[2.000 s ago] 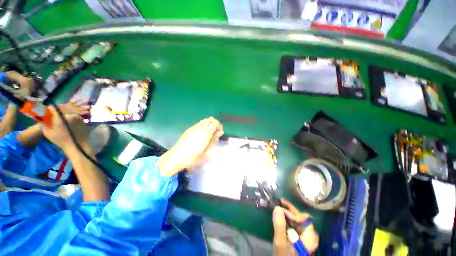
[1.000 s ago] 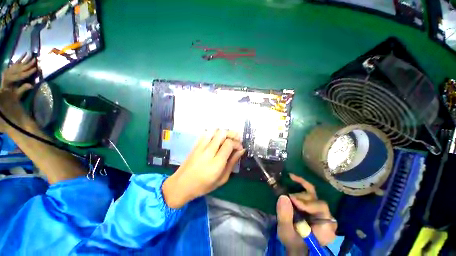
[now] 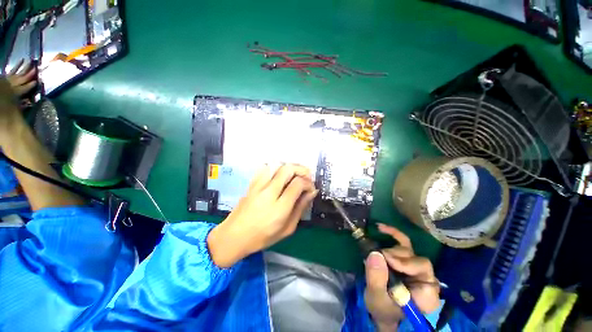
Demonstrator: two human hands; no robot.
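An opened tablet assembly (image 3: 269, 142) lies on the green mat in front of me, black framed, with a bright silver-white inside. My left hand (image 3: 269, 211) is over its lower middle, thumb and fingers pinched together near the board; what they pinch is too small to tell. My right hand (image 3: 402, 272) grips a soldering iron (image 3: 365, 245) with a blue handle. Its thin metal tip touches or hovers at the board's lower part, just right of my left fingertips. Solder wire (image 3: 150, 198) runs from the solder spool (image 3: 98, 154) toward my left sleeve.
Red lead wires (image 3: 311, 63) lie behind the tablet. To the right are a fume fan (image 3: 480, 139), a brown tape roll (image 3: 425, 201) and a blue ribbed box (image 3: 513, 259). A binder clip (image 3: 117, 217) is at the left edge. Another person's hand (image 3: 21, 79) touches a tablet (image 3: 71, 52).
Since two seconds ago the view has tilted down and closer. My left hand has come down from above the tablet to the board beside the iron tip. Over the last second both hands barely moved.
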